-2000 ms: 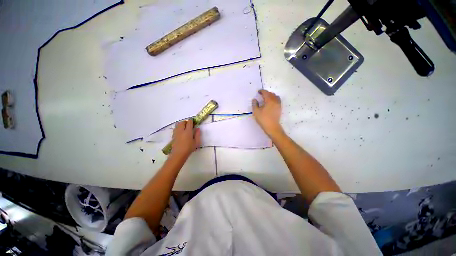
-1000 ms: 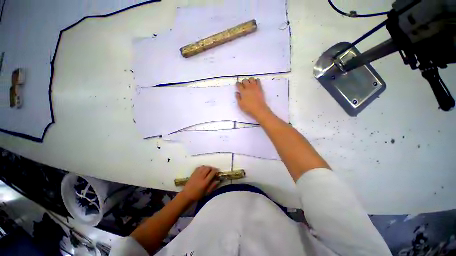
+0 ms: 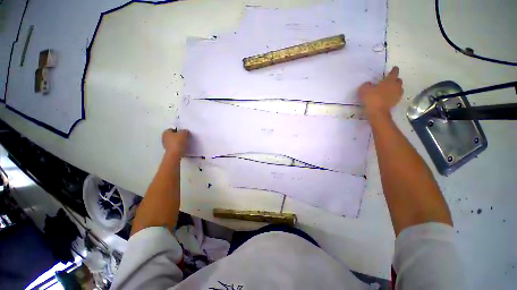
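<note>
Paper-topped cut pieces (image 3: 238, 133) lie in front of me, separated by narrow gaps with dark edges. My left hand (image 3: 176, 140) is at their left edge, fingers curled; whether it pinches the edge is hidden. My right hand (image 3: 384, 95) lies at the right edge, across the end of the upper gap, one finger stretched out and nothing visible in it. A gold-brown weight (image 3: 295, 52) lies slanted on the upper piece. A second weight (image 3: 255, 216) lies by the table's near edge, untouched.
The cutting machine's base plate (image 3: 450, 133) stands on the table at the right, its motor out of view. A black cable (image 3: 448, 37) curves above it. At the left lies a larger dark-edged lay (image 3: 59, 85) with small weights (image 3: 44, 71). A white bucket (image 3: 105, 204) is below the table edge.
My left hand has let go of the weight at the near edge and moved up to the pieces' left edge. My right hand has moved right. The lower pieces have shifted, and the upper gap is wider.
</note>
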